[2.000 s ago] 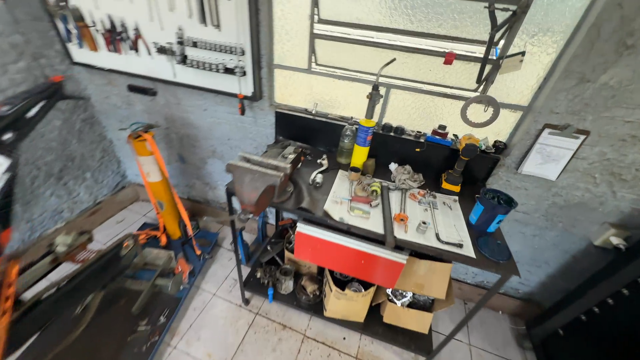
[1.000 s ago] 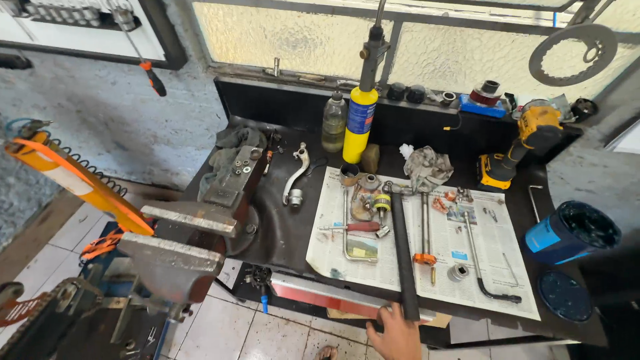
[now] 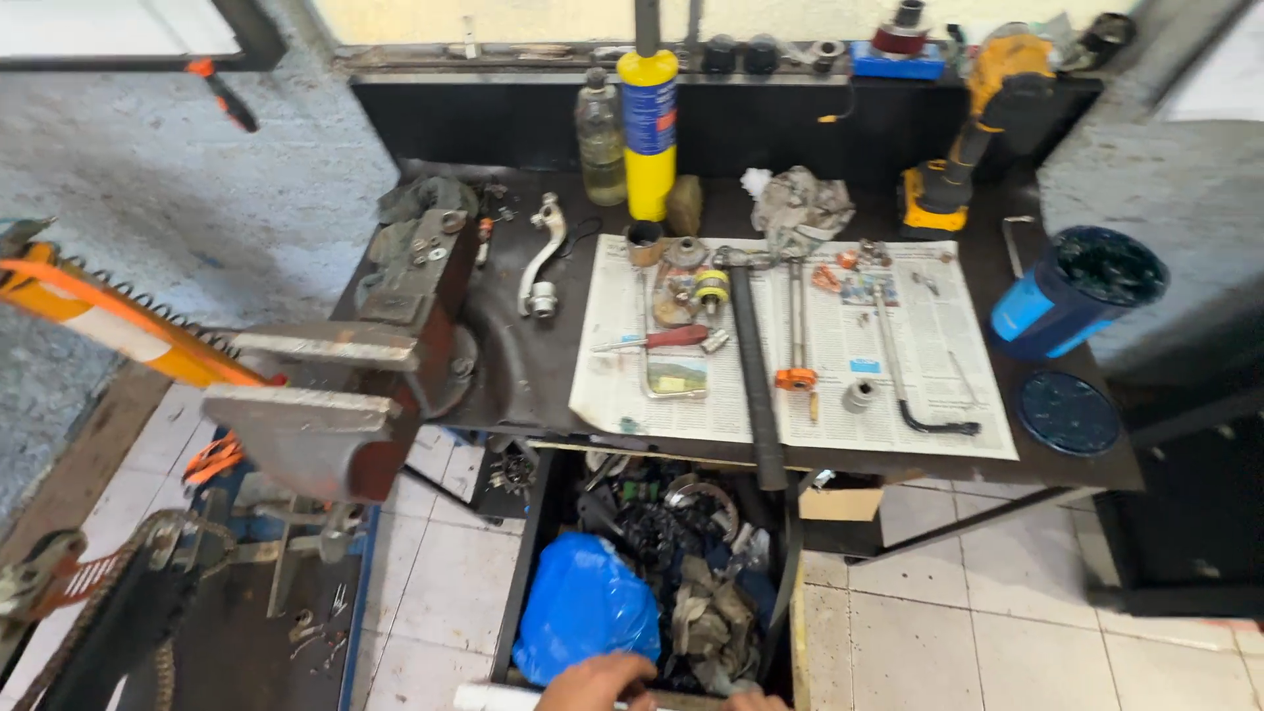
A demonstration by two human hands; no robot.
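Note:
An open drawer (image 3: 513,592) juts out from under the workbench, holding a blue plastic bag (image 3: 585,607), black plastic and crumpled rags (image 3: 713,612). My left hand (image 3: 595,683) rests on the drawer's front edge, fingers bent over it, just below the blue bag. To its right, at the bottom edge of the view, only the fingers of my right hand (image 3: 754,701) show at the same drawer front; the rest is cut off. Above the drawer, a hammer (image 3: 755,375) lies on newspaper, its black handle reaching past the bench edge. A red-handled screwdriver (image 3: 676,337) lies left of it.
A bench vise (image 3: 306,395) projects at the left. On the bench stand a yellow gas cylinder (image 3: 648,168), a glass bottle (image 3: 600,148), a yellow cordless power tool (image 3: 963,148) and a blue tub (image 3: 1076,286). An orange-and-white post (image 3: 118,316) leans at far left.
The drawer, closed a second ago, is now pulled out with its contents showing. One hand was at the drawer front then; now both are there. The view has moved closer to the bench.

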